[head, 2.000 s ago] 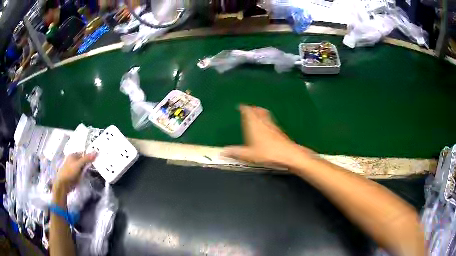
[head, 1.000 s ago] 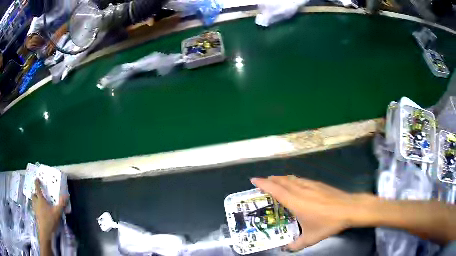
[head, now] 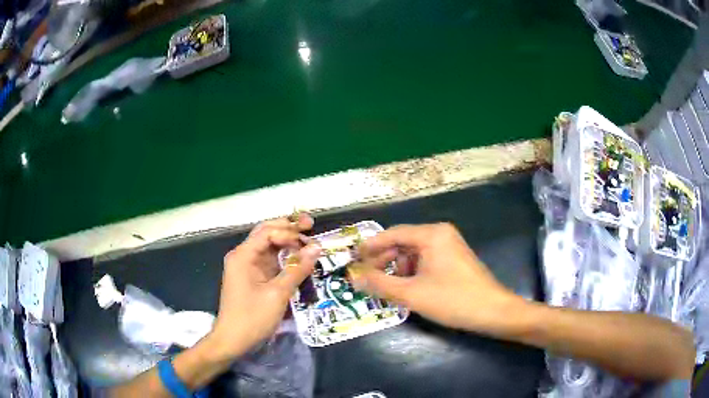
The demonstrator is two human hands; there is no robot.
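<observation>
An open white socket housing (head: 342, 330) lies on the dark bench in front of me, with a green circuit board (head: 346, 294), thin wires and brass strips inside. My left hand (head: 268, 280), with a blue wrist band, is at its left and upper edge, fingertips near a small brass-coloured piece; whether it grips it is unclear. My right hand (head: 427, 272) is over the right part, fingers bent on the parts inside and hiding them. A bagged cord (head: 159, 317) with a white plug (head: 107, 291) lies to the left.
Open units (head: 610, 175) stand stacked at the right, bagged cords hanging down. White units (head: 39, 281) stand on edge at far left. A pale worn rail (head: 311, 196) separates the bench from the green belt (head: 373, 93), which carries open units (head: 198, 47) at upper left and far upper right.
My left hand has left the units at the left and come to the housing. My right hand has moved from its right edge onto its inside. The view has shifted.
</observation>
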